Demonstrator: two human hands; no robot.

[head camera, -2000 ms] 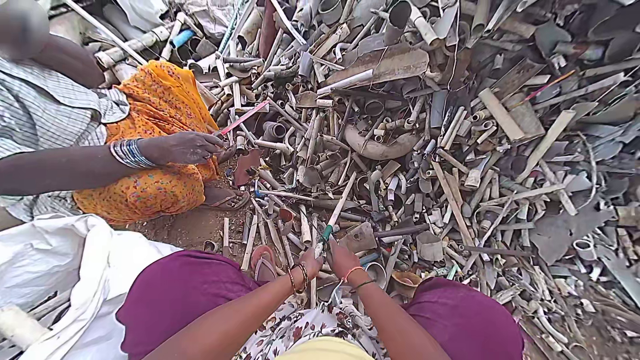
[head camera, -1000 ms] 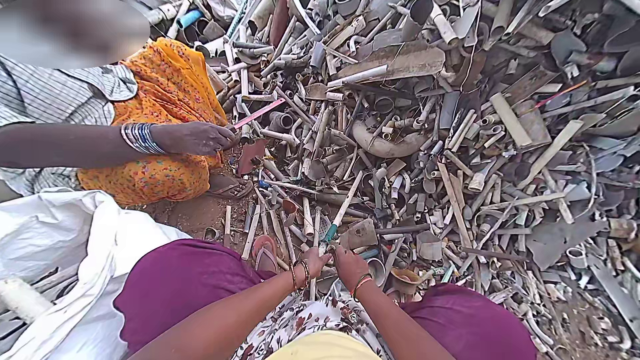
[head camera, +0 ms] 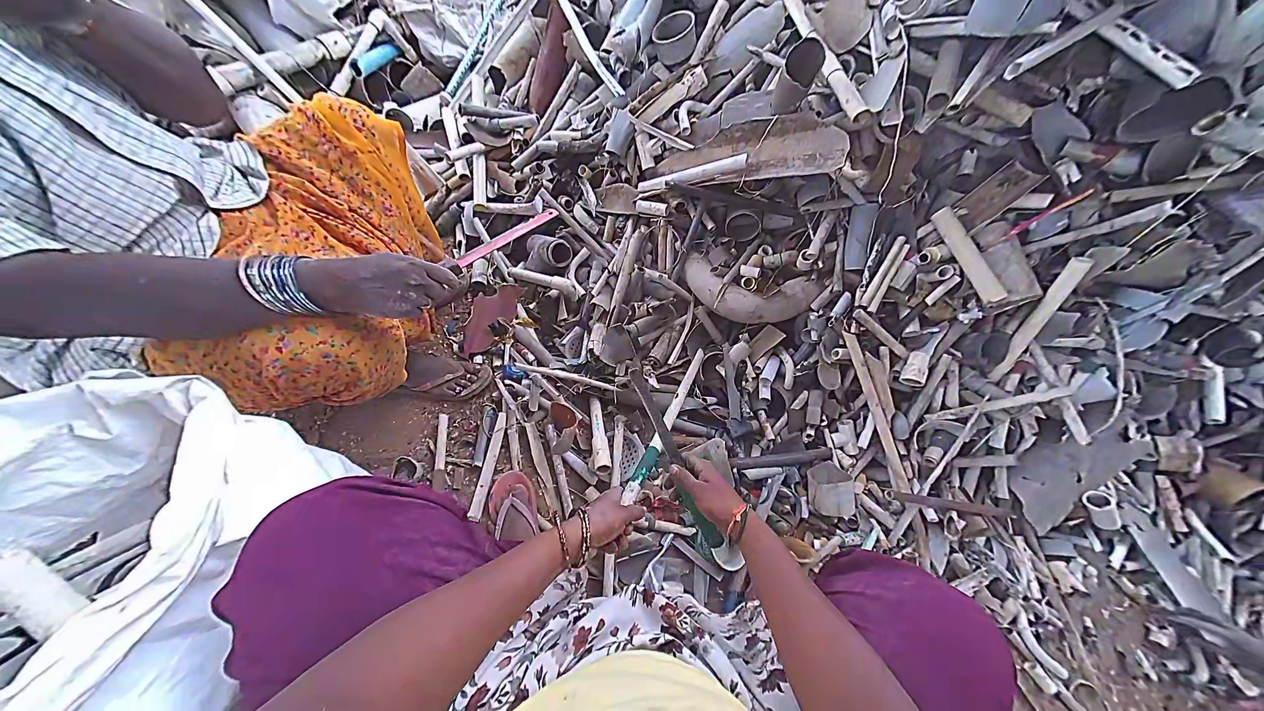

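Observation:
In my left hand (head camera: pixel 614 517) is a thin white plastic pipe (head camera: pixel 683 397) with a green part (head camera: pixel 644 466) just above my fingers; it slants up to the right over the scrap. My right hand (head camera: pixel 707 492) is closed around a dark, narrow, flat tool (head camera: pixel 652 413), seemingly a blade, whose long end points up and left and crosses beside the pipe. A green part (head camera: pixel 704 525) shows below that hand, perhaps the tool's handle. Both hands are close together in front of my lap.
Broken plastic pipes and fittings cover the ground, with a curved grey pipe (head camera: pixel 755 296) among them. At left another person's hand (head camera: pixel 380 284) with bangles holds a pink strip (head camera: pixel 509 239). A white sack (head camera: pixel 212 444) holding pipes stands at lower left, near a pink sandal (head camera: pixel 513 499).
The dark flat tool now stands out above my right hand, crossing beside the pipe; it was not plain in the earlier frames. My left hand still holds the pipe.

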